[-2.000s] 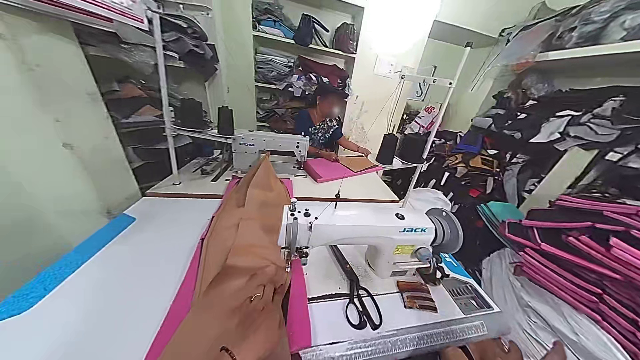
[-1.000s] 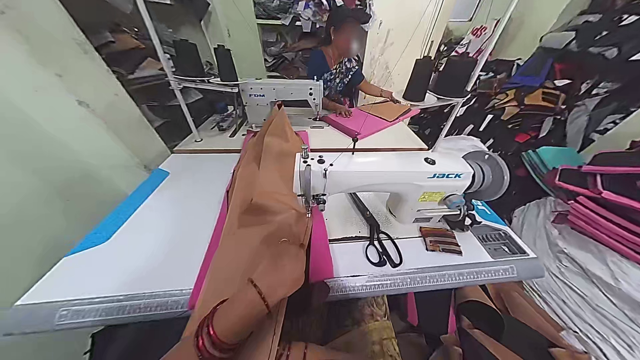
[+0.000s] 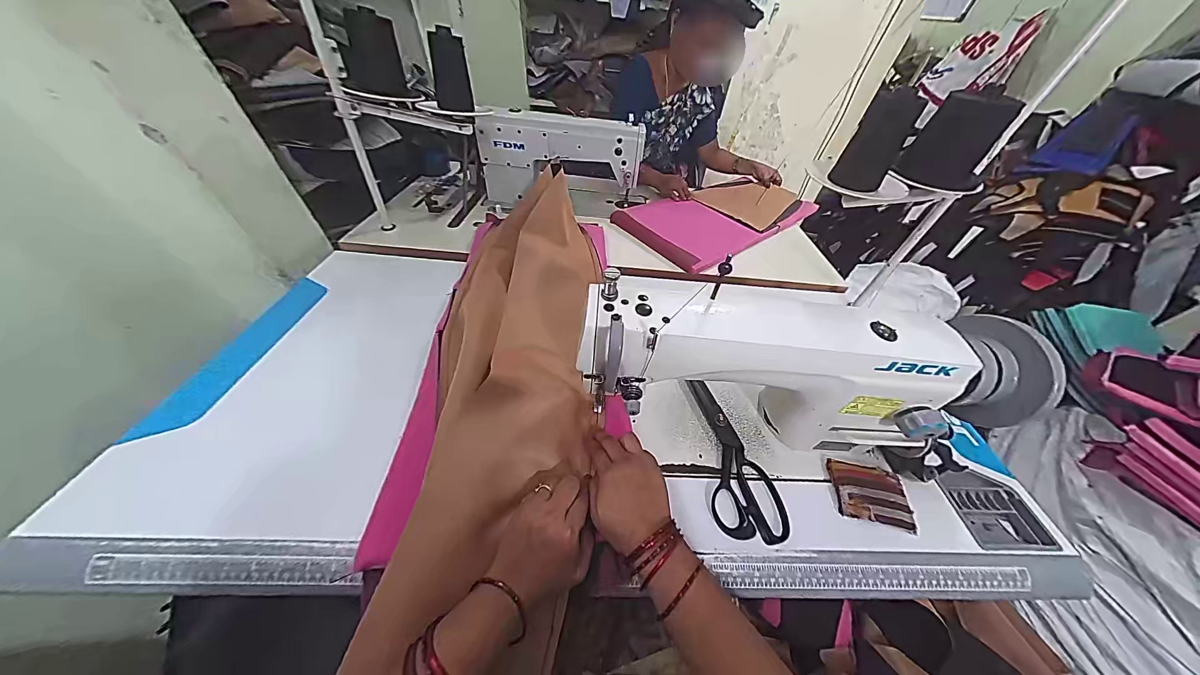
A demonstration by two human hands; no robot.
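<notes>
A long piece of brown fabric (image 3: 506, 403) lies over pink material (image 3: 403, 478) and runs past the needle area of a white Jack sewing machine (image 3: 778, 337). My left hand (image 3: 548, 525), with a ring, pinches the brown fabric just in front of the presser foot (image 3: 598, 403). Close against it, my right hand (image 3: 628, 492) grips the fabric edge beside the needle, fingers bent. The fingertips of both hands are partly hidden in the folds. Black-handled scissors (image 3: 741, 478) lie on the machine bed to the right of my right hand.
A small striped brown piece (image 3: 870, 494) lies right of the scissors. A ruler strip (image 3: 862, 577) runs along the table's front edge. Across from me, a person (image 3: 689, 103) handles brown and pink pieces (image 3: 680, 230) by an FDM machine (image 3: 562, 155). Pink-edged pieces (image 3: 1158, 450) are stacked at right.
My right hand has come up from below the table edge to the fabric beside my left hand. My left hand, earlier laid flatter on the fabric, is now bent around it.
</notes>
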